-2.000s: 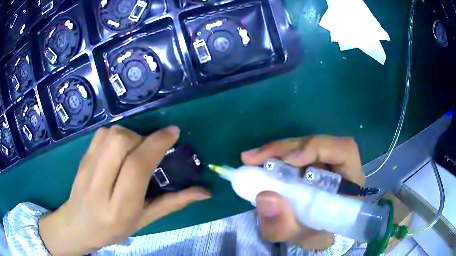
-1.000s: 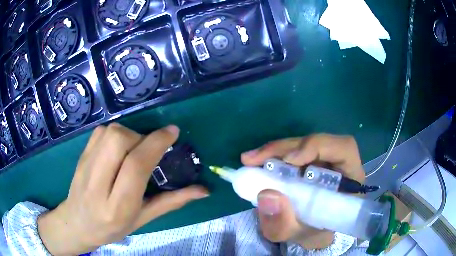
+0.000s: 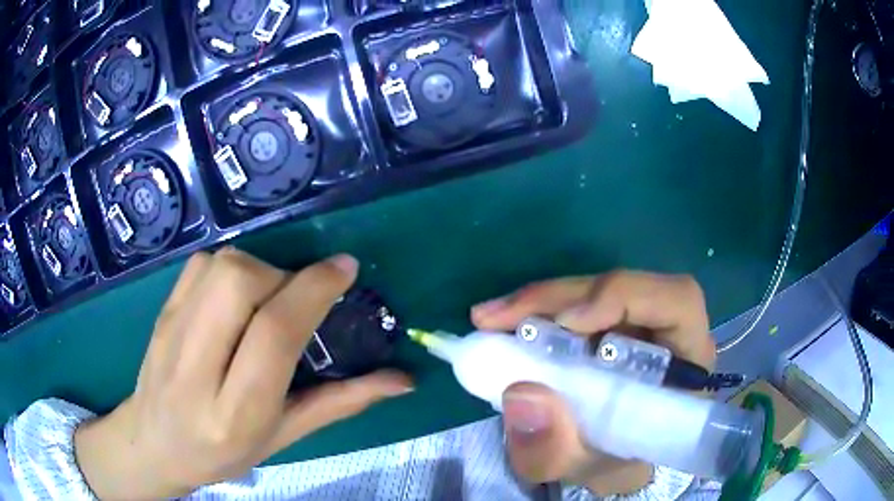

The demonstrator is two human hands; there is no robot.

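Observation:
My left hand [image 3: 230,362] holds a black round speaker unit [image 3: 355,338] between thumb and fingers, just above the green mat. The unit has a pale-outlined rectangle near my fingers and small white spots at its right edge. My right hand [image 3: 598,372] grips a dispensing syringe [image 3: 627,416] filled with white glue, held nearly level. Its yellow-green needle tip [image 3: 420,337] points left at the white spots, with a small gap between. A clear finger switch [image 3: 588,342] with two screws sits on the syringe, and a green cap [image 3: 760,450] at its rear.
A black blister tray [image 3: 333,201] with speaker units [image 3: 263,147] in its pockets lies at the upper left on the green mat [image 3: 549,215]. White paper [image 3: 698,59] lies at the upper right. A clear air hose [image 3: 799,186] curves down the right side to the syringe.
The speaker unit has tilted and shifted very slightly in my left hand. The syringe's rear end has moved slightly, and its tip stays close to the unit's edge.

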